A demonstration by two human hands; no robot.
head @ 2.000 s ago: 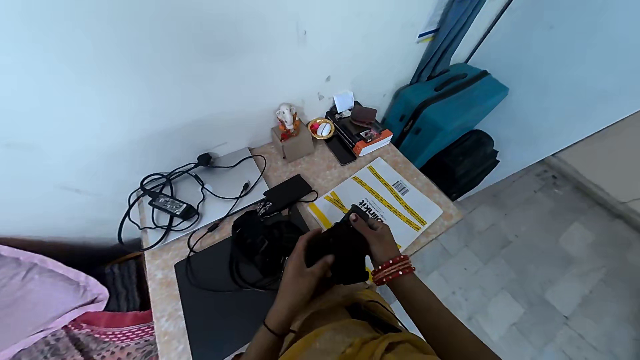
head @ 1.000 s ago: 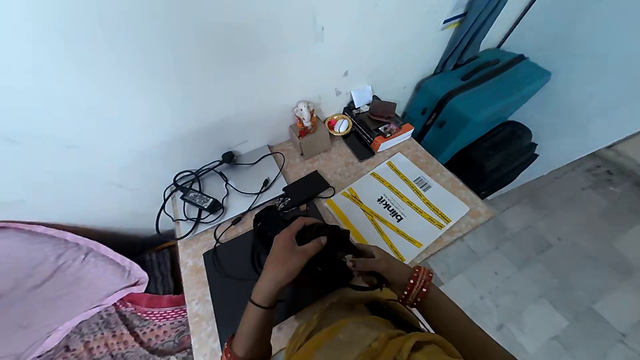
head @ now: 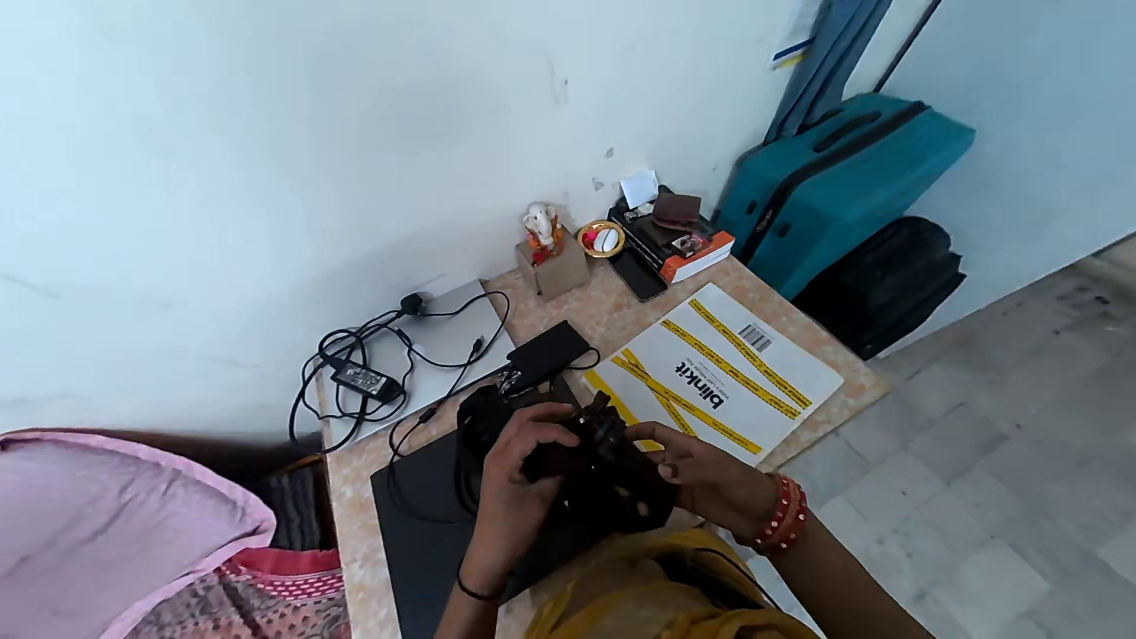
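Between my two hands is a dark, bulky object (head: 612,470), too dark to identify surely, with straps or small parts on top. My left hand (head: 524,470) grips its left side with fingers curled over the edge. On its right side is my right hand (head: 701,470), thumb and fingers against it, red bangles at the wrist. Beneath lies a flat black panel, perhaps a laptop (head: 413,541). Just left of the held object sits another black item with a looped cable (head: 475,430). A black rectangular box (head: 548,352) rests behind my hands, and a white printed package with yellow tape (head: 714,377) lies to the right.
A power adapter with coiled cable (head: 366,382) lies on a silver laptop-like slab (head: 453,328). Farther back stand a figurine (head: 543,232), a small gold dish (head: 601,240), a phone (head: 637,273) and a book (head: 697,257). Beyond the table's right corner is a teal suitcase (head: 852,195).
My hands have shifted on the dark object; my left fingers, over its top a second ago, now curl at its left side. The object's top parts show more plainly.
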